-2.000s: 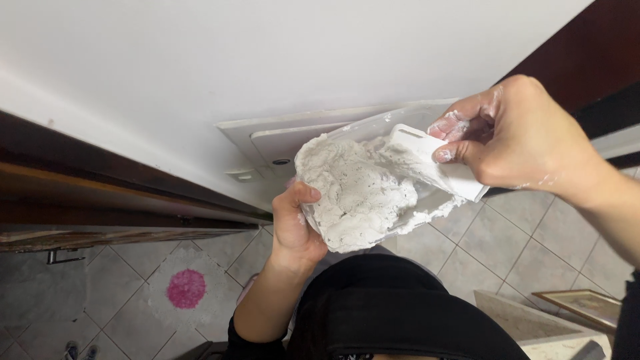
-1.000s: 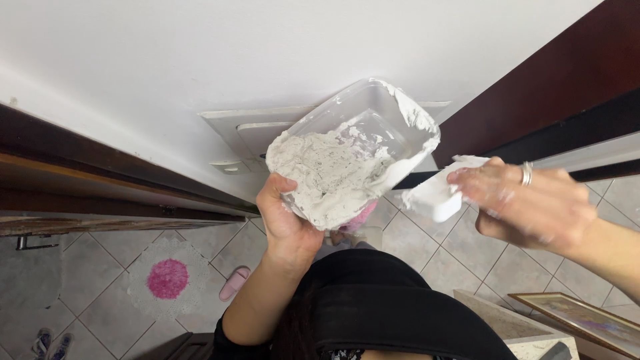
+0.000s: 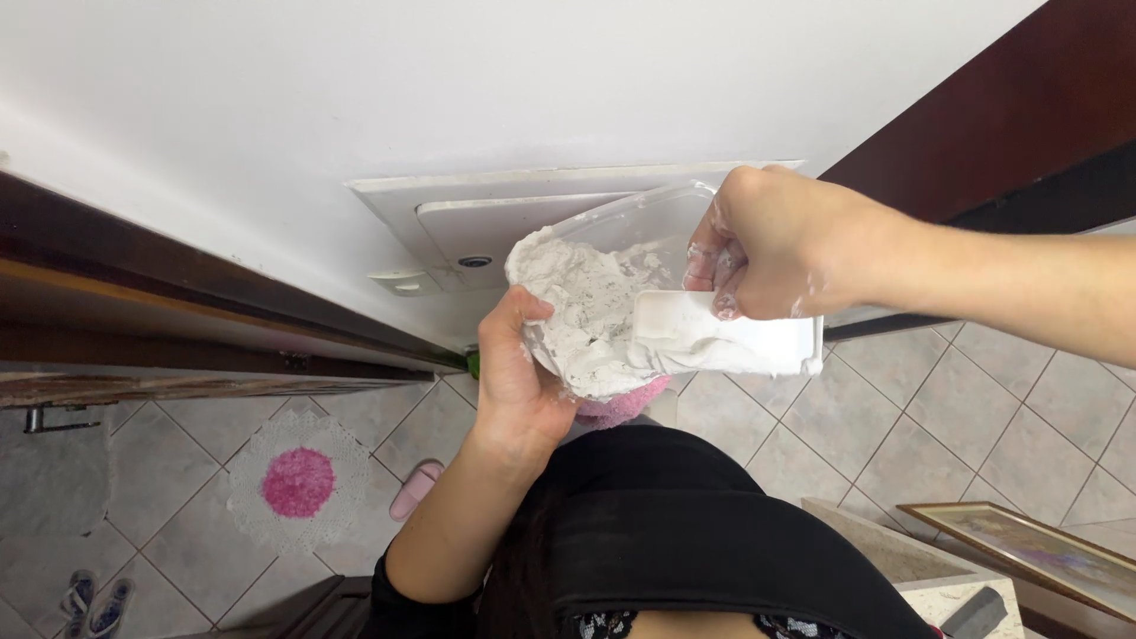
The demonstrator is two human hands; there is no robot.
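Observation:
My left hand (image 3: pixel 524 377) grips the left end of a clear plastic tub (image 3: pixel 643 213), its thumb over the rim. White paste (image 3: pixel 590 311) with a rough surface lies thick in the tub's left part and coats its rim. Between the thumb and fingers of my right hand (image 3: pixel 781 244) is a flat white plastic piece (image 3: pixel 754 333) with rounded corners, held over the tub's right side. Paste clings along its lower edge. White smears mark the right fingers. Behind the tub, a white panel (image 3: pixel 524 213) with a round lock is set in the white wall.
Dark wooden frames stand at left (image 3: pixel 177 266) and right (image 3: pixel 958 115). On the tiled floor lie a lace mat with a pink centre (image 3: pixel 299 482), a pink slipper (image 3: pixel 415 488) and patterned flip-flops (image 3: pixel 108 608). A framed picture (image 3: pixel 1021 541) leans by a stone-like ledge (image 3: pixel 914 555) at lower right.
My right hand has brought the white plastic piece from right of the tub back over it. My left hand keeps hold of the tub, which is turned differently from one second ago.

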